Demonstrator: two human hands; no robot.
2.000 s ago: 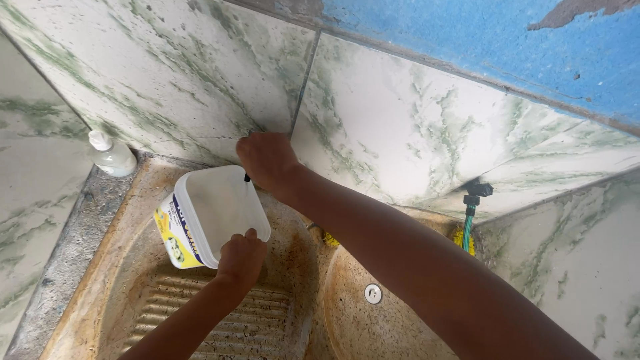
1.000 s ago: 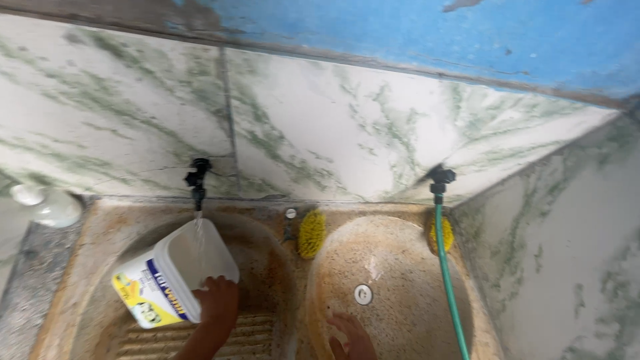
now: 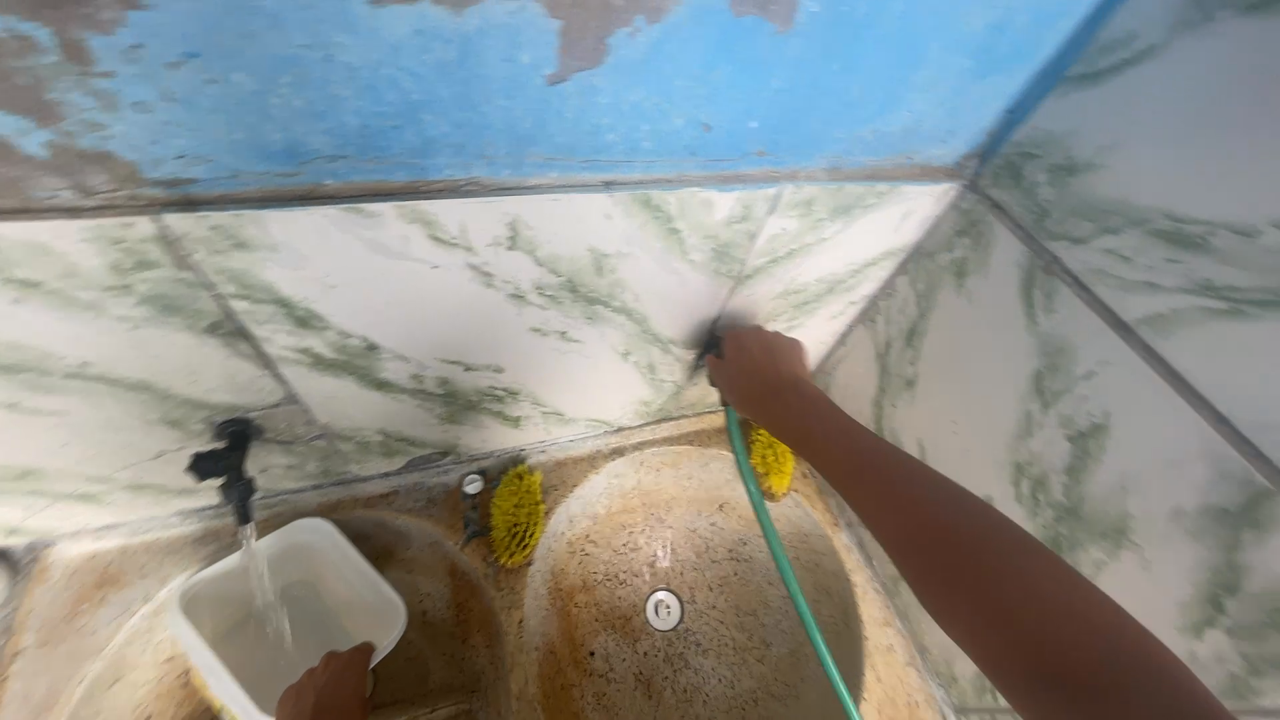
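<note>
My left hand [image 3: 328, 685] grips the near right rim of a white plastic tub [image 3: 200, 620] in the left basin of a stone sink. Water runs from a black plastic tap [image 3: 230, 470] into the tub. At the right, my right hand [image 3: 762, 368] is closed around the second black tap [image 3: 708, 345], which is mostly covered by the fingers. A green hose [image 3: 785, 570] hangs from that tap down across the right basin [image 3: 620, 540].
A yellow-bristled brush [image 3: 518, 515] lies between the basins. Another yellow brush [image 3: 770, 462] sits behind the hose. A metal drain [image 3: 663, 609] is in the right basin. Marbled tiles [image 3: 480, 320] line the wall behind.
My right hand was at the left tap two seconds ago, then over the right basin, and is now on the right tap. Water has started running into the tub. The view has shifted.
</note>
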